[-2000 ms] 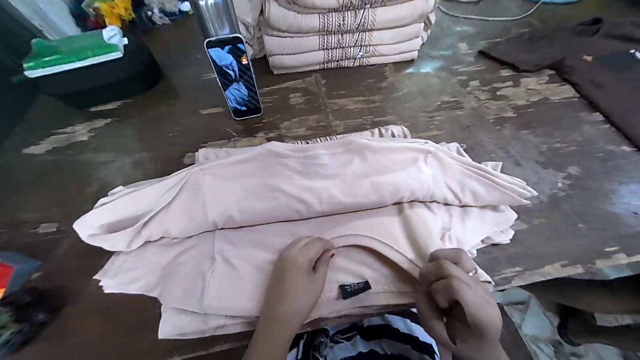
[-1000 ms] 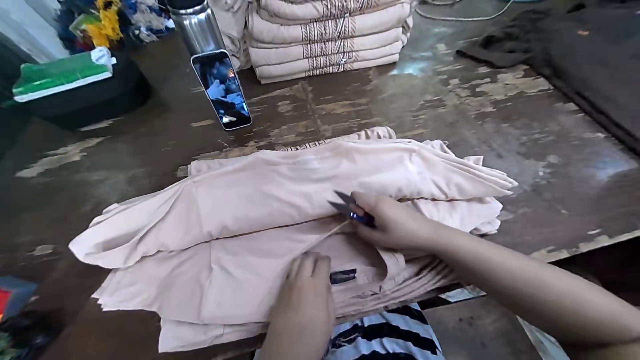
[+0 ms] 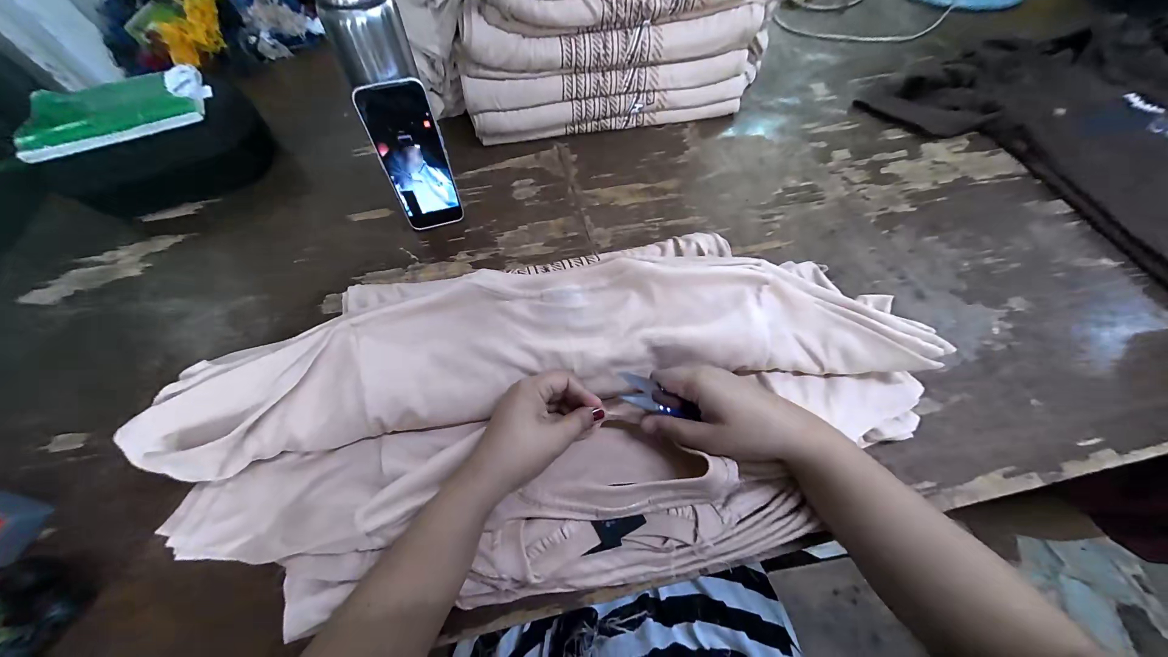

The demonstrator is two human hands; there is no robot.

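Several pale pink shirts (image 3: pixel 438 338) lie in a layered pile on the worn table in front of me. My left hand (image 3: pixel 547 415) pinches a bit of the top shirt's fabric near its neckline (image 3: pixel 620 497), with thumb and finger together. Just to its right, my right hand (image 3: pixel 721 411) holds small thread snips (image 3: pixel 662 401). Their two blades are apart and point left toward my left fingertips. A dark neck label (image 3: pixel 616 532) shows below the neckline, nearer to me. Whether a thread lies between the blades cannot be made out.
A phone (image 3: pixel 411 155) leans against a metal bottle (image 3: pixel 365 41) behind the pile. Folded pale garments (image 3: pixel 611 78) are stacked at the back. A dark garment (image 3: pixel 1077 137) lies at the right, and a green-and-white packet (image 3: pixel 109 114) rests on a black object at the back left.
Two seconds ago both hands were on the neckline and no snips showed. The snips then appeared in my right hand. Since one second ago my left hand has moved up beside them, and the neckline lies differently.
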